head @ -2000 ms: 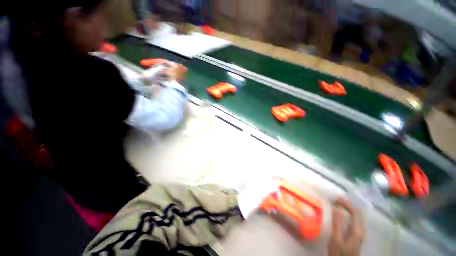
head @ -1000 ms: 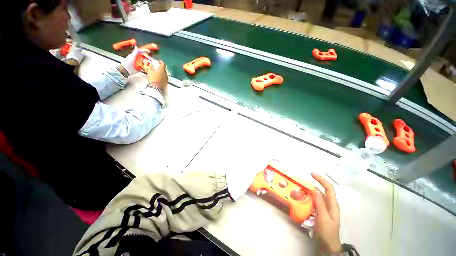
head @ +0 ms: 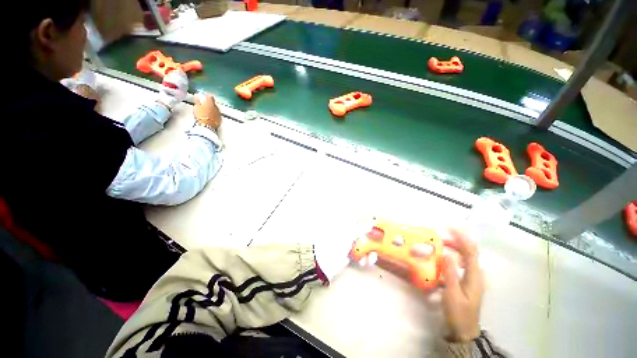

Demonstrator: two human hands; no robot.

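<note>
An orange controller shell (head: pixel 401 253) is held over the white bench at the lower middle, its round and oblong openings facing up. My left hand (head: pixel 343 250), in a white glove with a dark red cuff edge, grips its left end; most of the fingers are hidden by the shell. My right hand (head: pixel 461 283), which looks bare and slightly blurred, is at the shell's right end, with fingers around that end. Something white shows at the shell's right end, by my right fingers; I cannot tell what it is.
A green conveyor belt (head: pixel 419 147) with spaced orange shells (head: pixel 497 161) runs beyond the white bench (head: pixel 279 203). A translucent bottle (head: pixel 494 211) with a round clear top stands at the belt edge, left of a slanting grey post (head: pixel 604 199). A person (head: pixel 167 164) sits at the left.
The held shell has turned, its right end now higher, and my right hand has shifted with it. Belt shells appear further left in view. The neighbour's hands have moved apart.
</note>
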